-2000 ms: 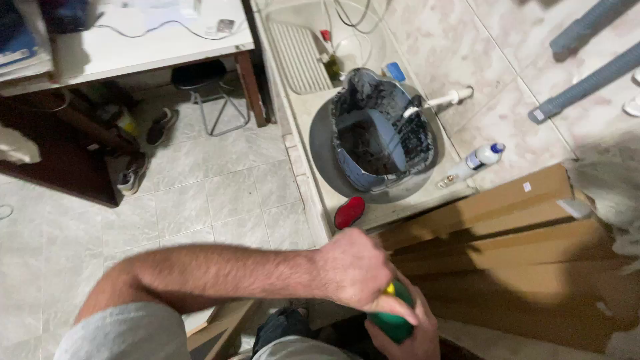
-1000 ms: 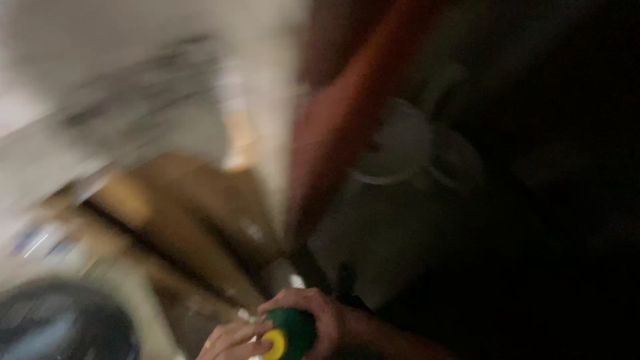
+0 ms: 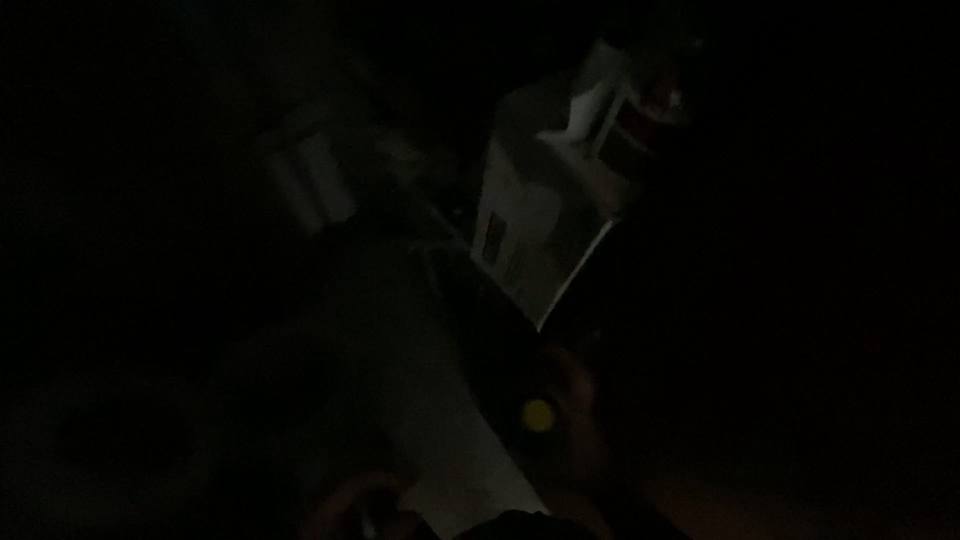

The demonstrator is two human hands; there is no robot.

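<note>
The view is very dark and blurred. My right hand [image 3: 581, 397], right of the lower middle, is curled around a dark object whose round yellow part [image 3: 538, 415] faces up; the rest of its body is barely visible. Low and left of the middle, apart from it, my left hand [image 3: 360, 502] shows faintly at the bottom edge. A small pale spot shows by its fingers, but I cannot tell whether it is something held.
A pale box-shaped object [image 3: 525, 217] with a dark patch on its side stands beyond my right hand. Pale upright shapes [image 3: 311, 180] are at the upper left. A pale strip of floor or surface [image 3: 442, 420] runs between my hands. Deep shadow hides the surroundings.
The view has swung from the lit basin and cardboard into darkness. My left hand has come off the green object with the yellow part, which both hands held before.
</note>
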